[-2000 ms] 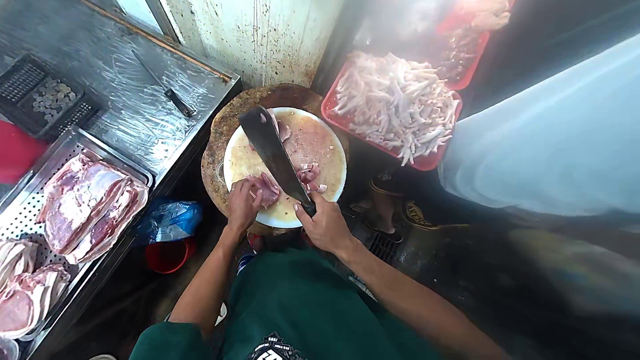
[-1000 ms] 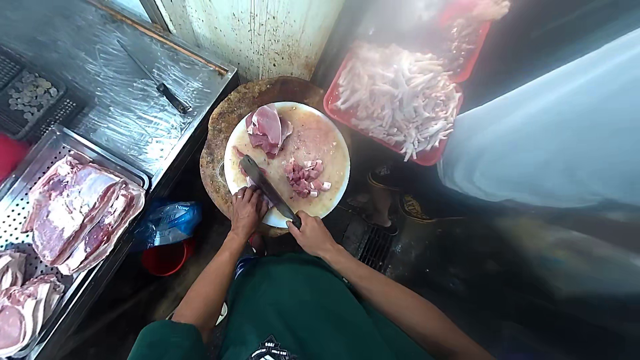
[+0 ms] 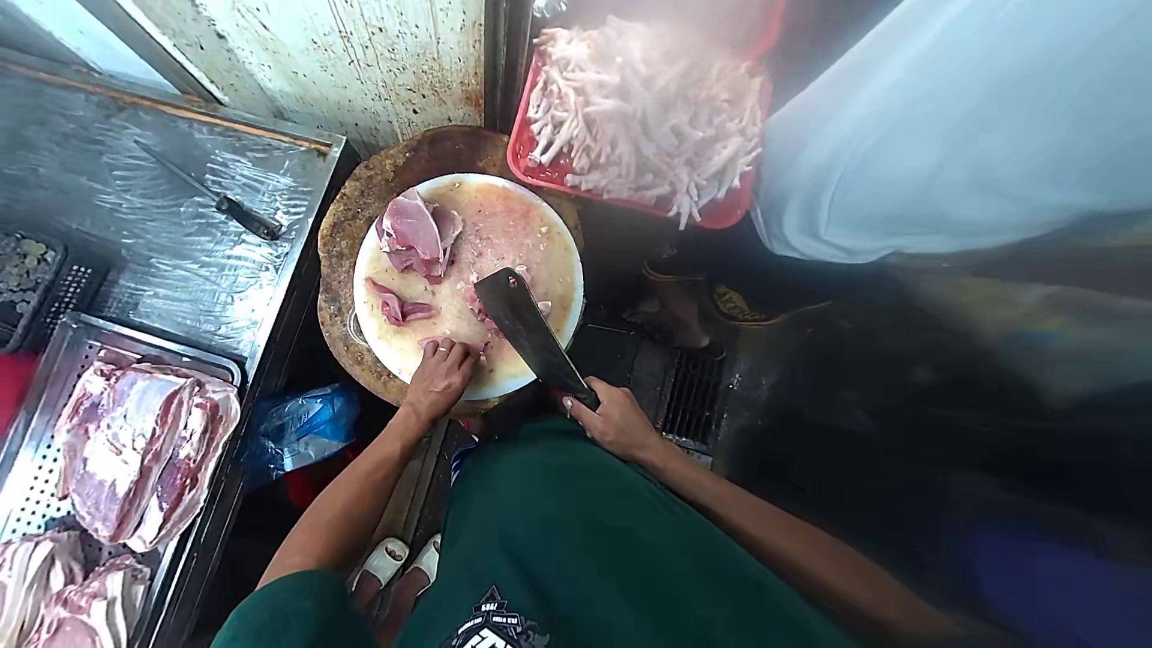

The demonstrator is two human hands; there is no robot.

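Note:
My right hand [image 3: 616,419] grips the handle of a dark cleaver [image 3: 526,326], whose blade slants up and left over the round white cutting board [image 3: 558,261]. Under the blade lie pieces of cut meat, partly hidden. My left hand [image 3: 440,373] rests with curled fingers at the board's near edge, on or beside a bit of meat; what lies under the fingertips is mostly hidden. A large folded piece of raw meat [image 3: 418,232] sits at the board's upper left, with a smaller strip [image 3: 399,304] below it.
The board lies on a thick wooden block [image 3: 337,279]. Beyond stands a red tray [image 3: 725,212] of chicken feet. At left, a metal counter [image 3: 171,225] holds a knife [image 3: 245,216] and a perforated tray [image 3: 31,490] of meat slabs. A person's foot [image 3: 684,310] is at right, near a floor grate [image 3: 693,396].
The cleaver has lifted from beside my left hand and moved right, its blade now over the cut pieces. A smaller meat strip now shows below the large piece. The view has shifted.

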